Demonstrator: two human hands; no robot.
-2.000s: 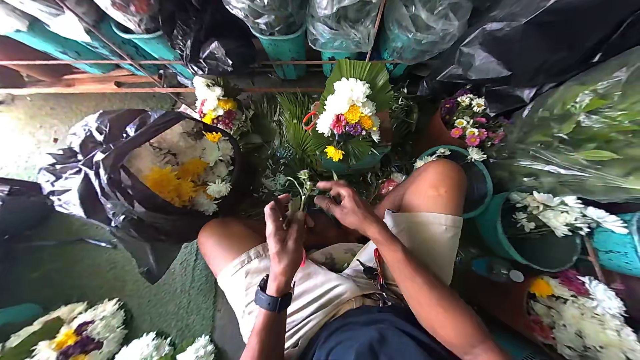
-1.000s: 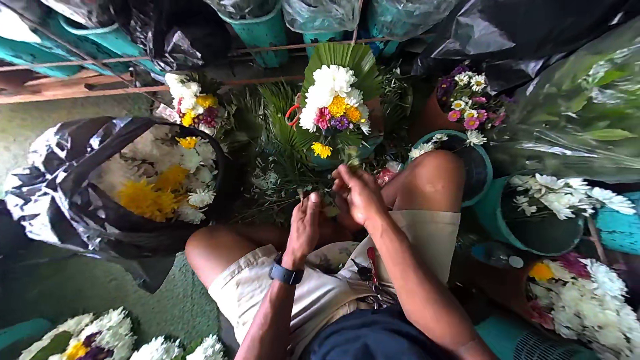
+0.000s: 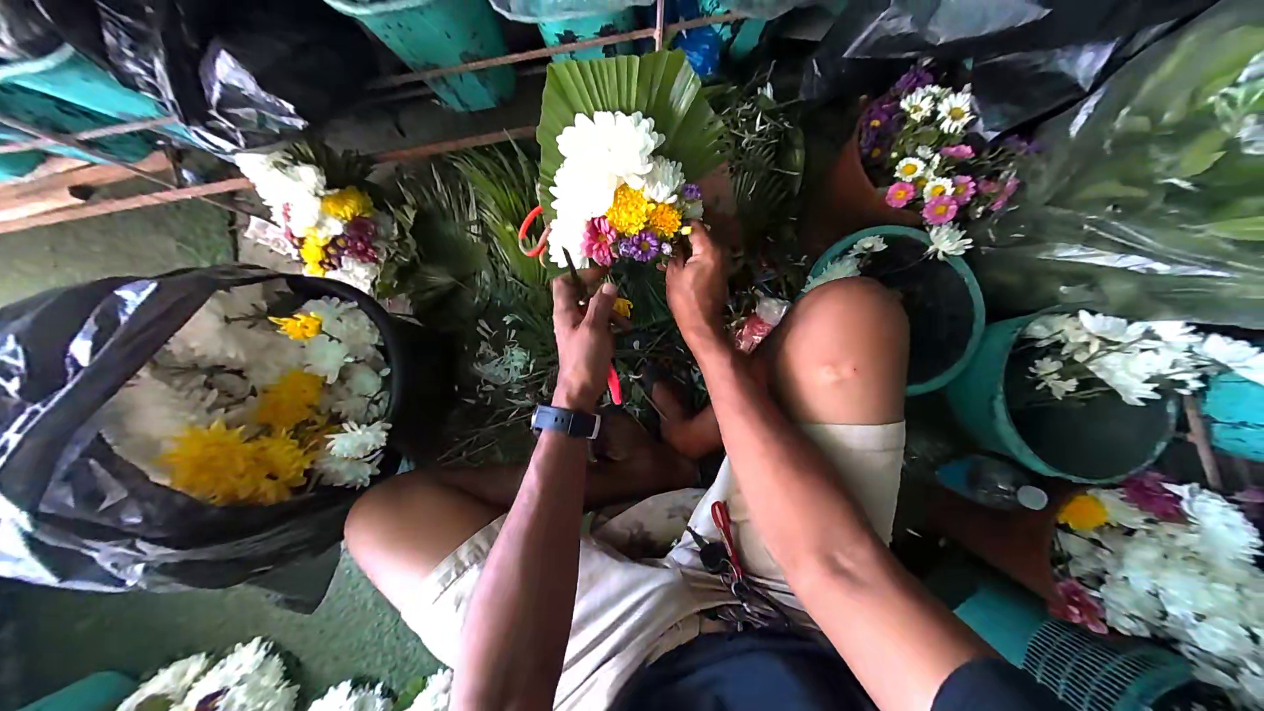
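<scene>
A bouquet [image 3: 617,188] of white, yellow, pink and purple flowers stands before a pleated palm leaf [image 3: 681,99], straight ahead of me. At its lower left edge is my left hand [image 3: 585,341], a dark watch on its wrist; whether it grips a stem cannot be told. My right hand [image 3: 699,281] touches the bouquet's lower right edge, fingertips among the small blooms. Orange-red scissor handles [image 3: 533,233] show just left of the flowers. Cut greenery [image 3: 504,360] lies beneath and beside the hands.
To the left, a black plastic bag [image 3: 59,434] surrounds loose white and yellow chrysanthemums [image 3: 237,464]. A smaller bouquet [image 3: 326,222] sits behind it. Teal buckets [image 3: 987,365] with white flowers stand at the right, near a plastic bottle [image 3: 992,482]. A metal rail [image 3: 563,49] crosses the back.
Both hands have moved forward from above my lap to the bouquet's lower edge. The greenery seen between them two seconds ago is no longer visible there. The view has shifted closer to the bouquet.
</scene>
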